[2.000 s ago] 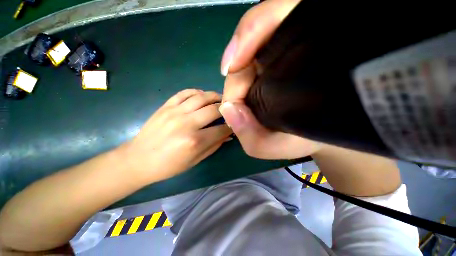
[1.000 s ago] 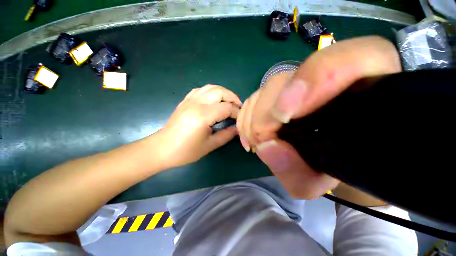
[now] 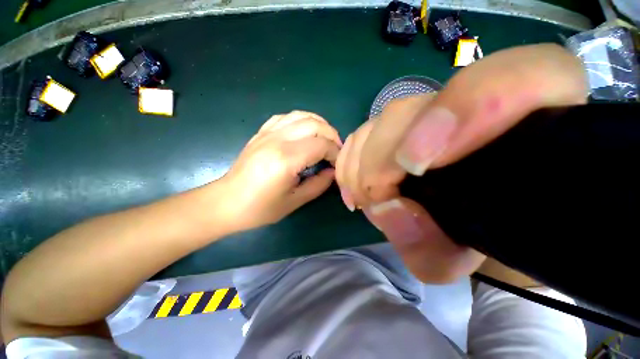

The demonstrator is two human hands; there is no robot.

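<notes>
My left hand rests on the dark green bench with its fingers closed around a small black device housing, mostly hidden by the fingers. My right hand is shut on the large black electric screwdriver, which fills the right of the picture. The right fingers meet the left fingertips at the housing. The screwdriver tip is hidden behind the right fingers. The round grey dimpled screw tray lies just beyond my right hand, partly covered by it.
Three black housings with white batteries lie at the far left. More housings lie beyond the tray. A clear plastic bag is at the far right. A pale metal rail borders the bench. The black cord crosses my right forearm.
Compared with two seconds ago, the screwdriver and my right hand sit lower and further right in the picture, and the tray shows. My left hand still holds the housing. The view has also shifted.
</notes>
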